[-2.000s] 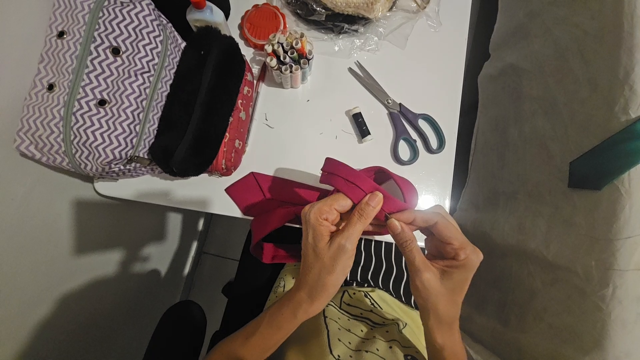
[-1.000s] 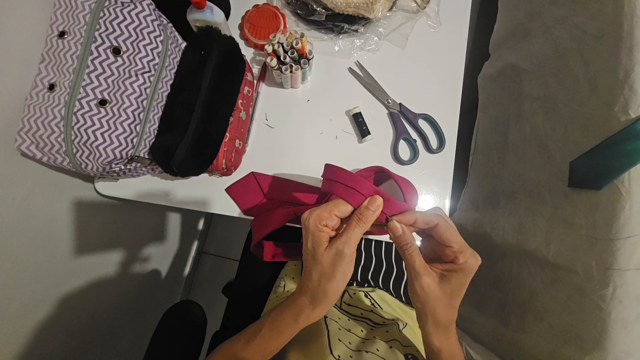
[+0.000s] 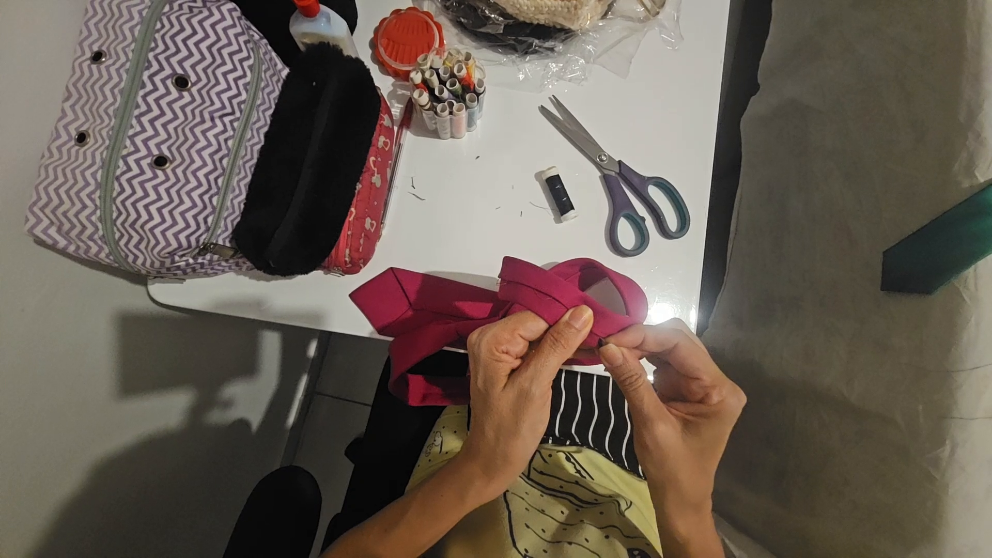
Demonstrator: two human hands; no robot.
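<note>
A magenta necktie (image 3: 442,298) lies looped over the front edge of the white table, partly hanging down. My left hand (image 3: 515,372) pinches its folded band between thumb and fingers. Close by on the right, my right hand (image 3: 670,380) has thumb and forefinger together at the tie's edge, with a tiny dark thing at the fingertips, too small to identify. Beyond the tie lie a spool of black thread (image 3: 559,194) and scissors (image 3: 612,174) with purple and teal handles, their blades slightly apart.
A zigzag-patterned bag (image 3: 178,139), a black furry item (image 3: 310,163) and a red patterned pouch (image 3: 364,190) are at left. Farther back stand bundled thread spools (image 3: 449,97), a red lid (image 3: 407,40), a glue bottle (image 3: 322,29) and a plastic bag (image 3: 573,54). A green necktie (image 3: 938,244) lies right.
</note>
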